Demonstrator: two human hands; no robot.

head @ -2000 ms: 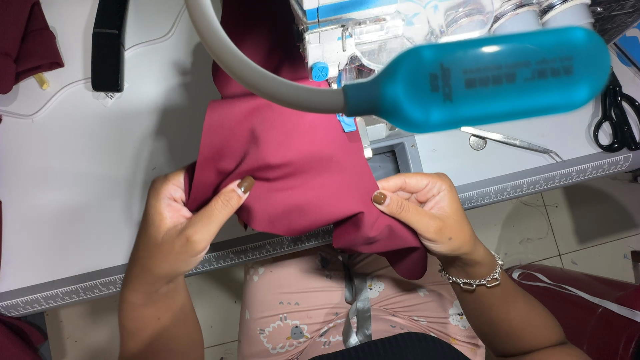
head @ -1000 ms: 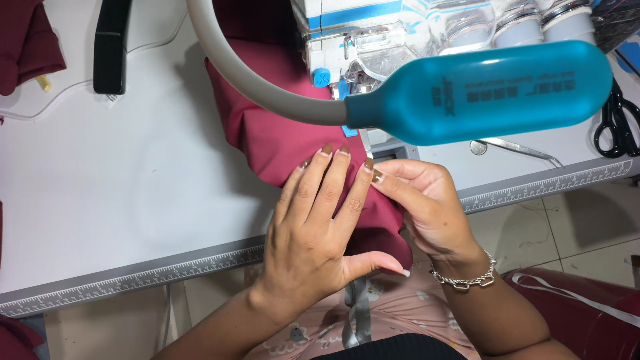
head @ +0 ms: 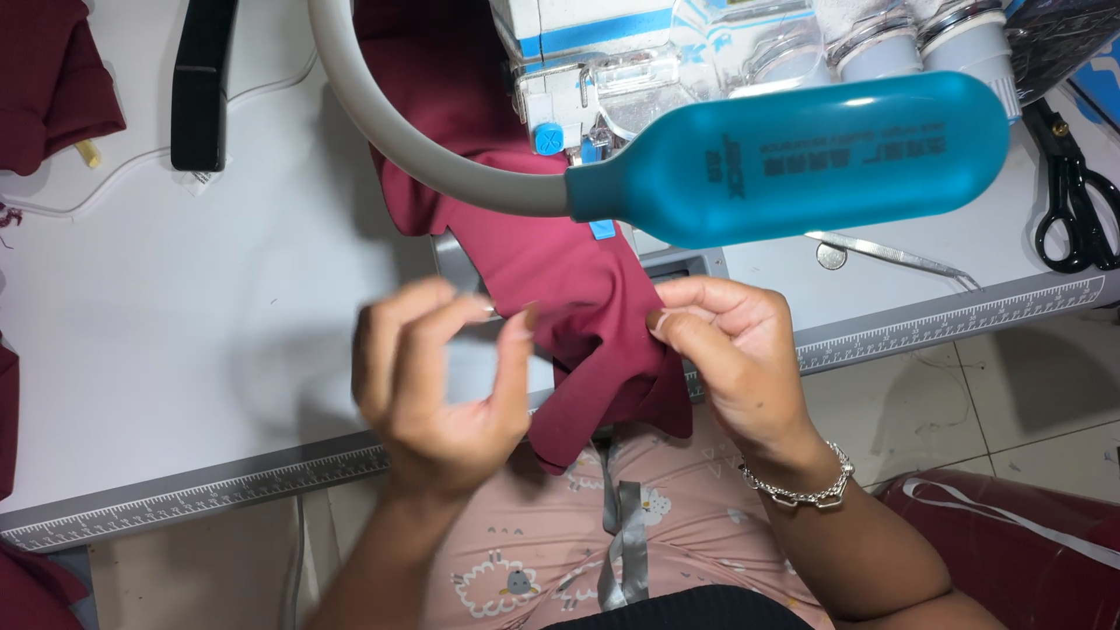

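Note:
Maroon fabric runs from beneath the sewing machine over the table's front edge, its lower part folded and hanging down. My right hand pinches the right edge of the cloth between thumb and index finger. Just left of the fabric, my left hand is raised and blurred, its fingers curled and apart from the thumb, with nothing visible between them. A lamp with a teal head hangs over the machine and hides part of it, including where the cloth meets the presser foot area.
Tweezers and a small round metal disc lie right of the machine, near black scissors. A ruler strip follows the table's front edge. A black bar-shaped object and more maroon fabric lie at the left.
My left hand has come off the fabric and moved left; one second ago it lay across the cloth. The fabric, spread wide between both hands two seconds ago, now hangs narrower and folded.

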